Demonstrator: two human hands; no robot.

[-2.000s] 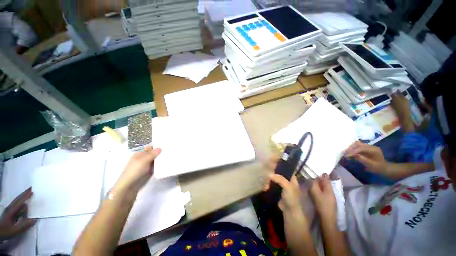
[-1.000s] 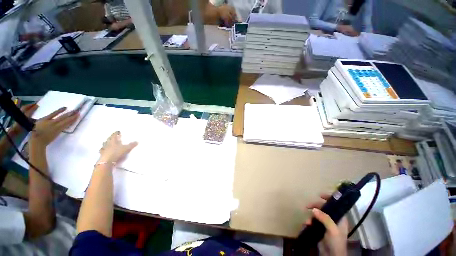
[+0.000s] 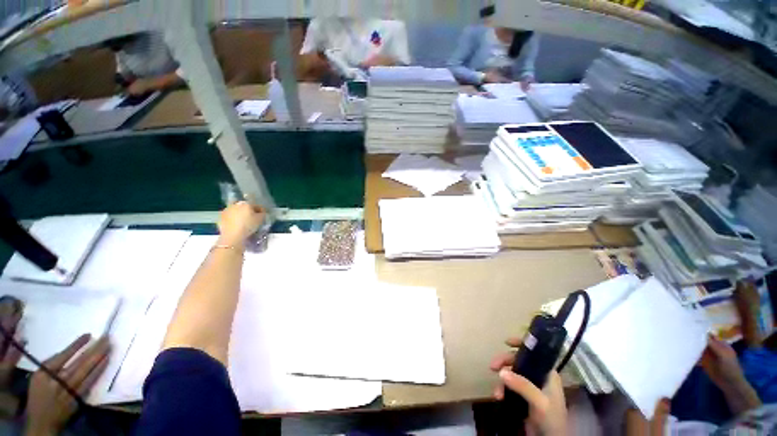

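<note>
My left hand [image 3: 241, 223] reaches to the clear screw bag [image 3: 257, 237] at the foot of the metal post; its fingertips are over the bag and I cannot tell if they grip it. My right hand [image 3: 532, 393] holds the black electric screwdriver [image 3: 538, 351] at the lower right, its cord end up and its nose hidden low. A white unit [image 3: 375, 332] lies flat in front of me, partly on the white table covering [image 3: 209, 375]. The clear screw box [image 3: 337, 245] stands behind it.
White units [image 3: 439, 227] lie at the back of the bench. A stack topped by a face-up unit [image 3: 566, 152] stands to their right, a tall pile [image 3: 411, 111] behind. Coworkers' hands [image 3: 68, 375] are at left, with another screwdriver [image 3: 25, 243]; a coworker at right holds white units [image 3: 652, 341].
My left hand has moved right and forward from the white covering to the screw bag. A white unit now shows clearly in front of me. My right hand still holds the screwdriver; the view has shifted.
</note>
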